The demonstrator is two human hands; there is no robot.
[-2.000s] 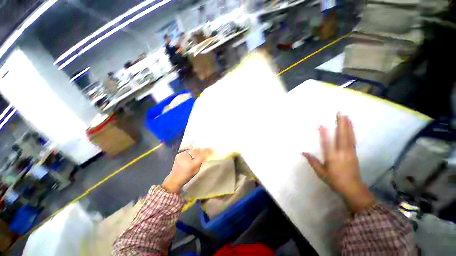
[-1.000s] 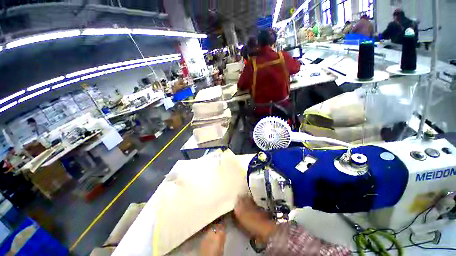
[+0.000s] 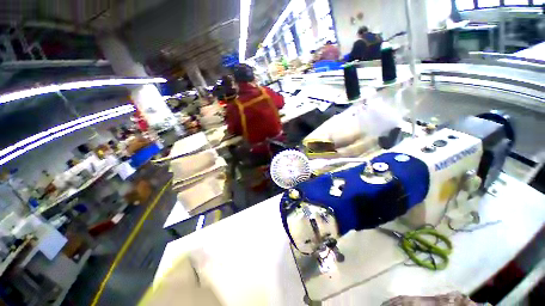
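A beige panel with a yellow edge lies at the bottom left, blurred and cut off by the picture's lower edge. The sewing machine, white with a blue cloth cover, stands on the white table. Its presser foot and needle area is brightly lit above the metal plate, with no fabric visible under it. Green-handled scissors lie right of the needle. Only a bit of my patterned sleeve shows at the bottom edge. Both my hands are out of the picture.
A small white fan sits beside the machine head. Black thread cones stand behind. Stacked beige pieces are beyond the table at left. A person in red sits ahead. A thin cord lies near the scissors.
The view has turned right, showing more of the machine. Both hands have left the picture. The beige panel now lies lower left, away from the needle area.
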